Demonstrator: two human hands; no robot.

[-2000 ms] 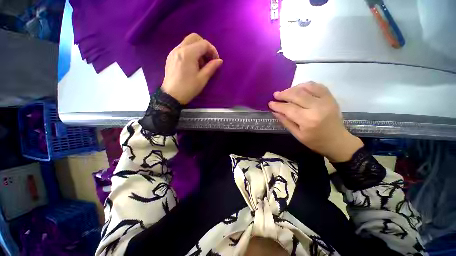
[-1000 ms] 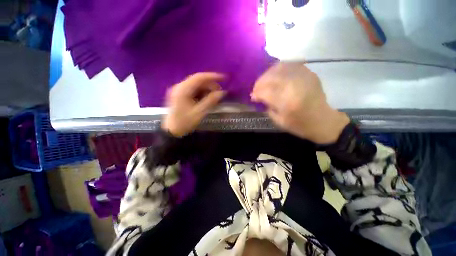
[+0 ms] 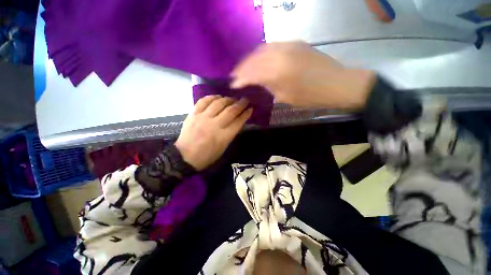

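Observation:
A folded purple fabric piece lies at the table's front edge, over the grey ruler strip. My left hand rests on it with fingers together, pressing it down. My right hand is just above and right of it, blurred, its fingertips at the lower edge of a larger purple cloth; whether they grip that cloth is unclear. The larger cloth reaches up to the top of the picture, and jagged stacked edges show at its left.
Snips with an orange and blue handle lie at the top right, a pointed tool farther right. A blue basket stands at lower left. A black rectangle lies on a pale yellow card below the table edge.
The large cloth's lower edge has moved up from the table front. A folded piece now shows under my left hand. My right hand has moved left and up. The view has shifted right.

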